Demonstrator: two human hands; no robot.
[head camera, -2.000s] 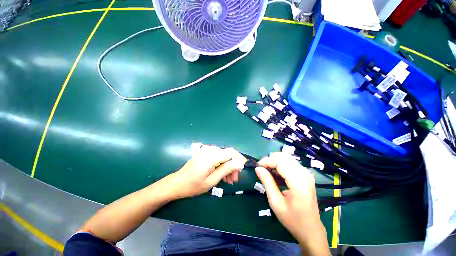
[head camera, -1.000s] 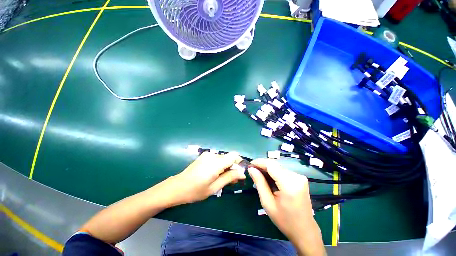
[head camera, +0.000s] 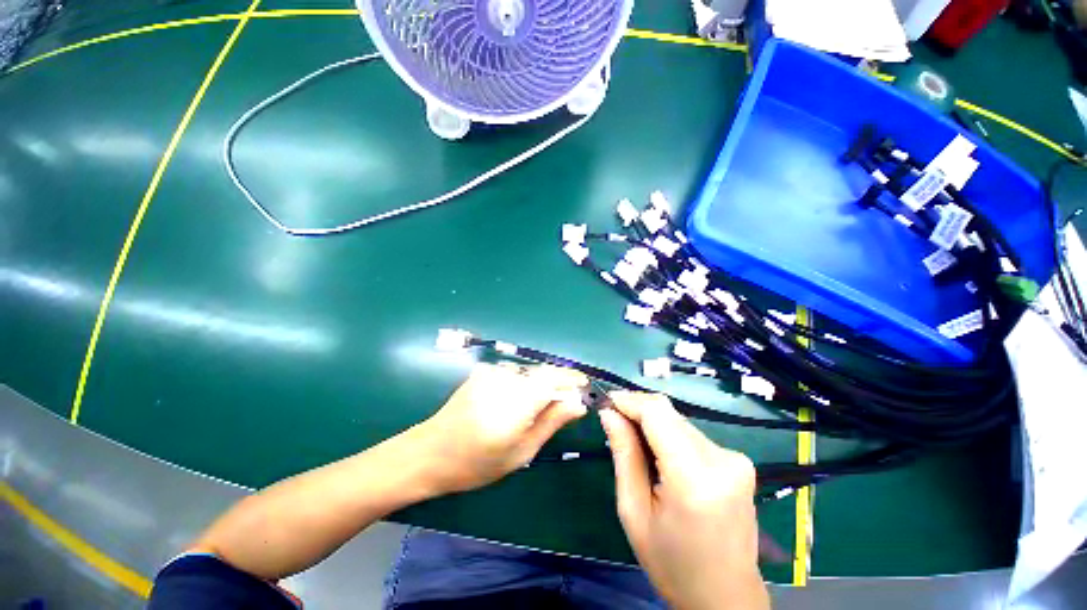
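Observation:
My left hand (head camera: 515, 419) and my right hand (head camera: 674, 477) meet at their fingertips over the front of the bench, both pinching a small dark piece of a branch wire (head camera: 595, 397). My fingers hide most of it. One branch with a white connector (head camera: 453, 341) lies just beyond my left hand. The wire harness (head camera: 882, 399), black cables with many white connectors (head camera: 640, 265) at the tips, spreads to the right of and beyond my hands. Another branch (head camera: 834, 467) passes nearer the bench's front edge, partly under my hands.
A blue parts bin (head camera: 763, 268) at the right holds black connectors with white labels (head camera: 950, 224). A white and lilac fan (head camera: 507, 60) stands at the back, its white cord (head camera: 358, 225) looped on the green bench (head camera: 298, 298). Paper sheets (head camera: 1055, 441) lie at the right edge.
My hands still meet at about the same place, with the fingers shifted slightly. The branch with the white connector beyond my left hand now shows more fully.

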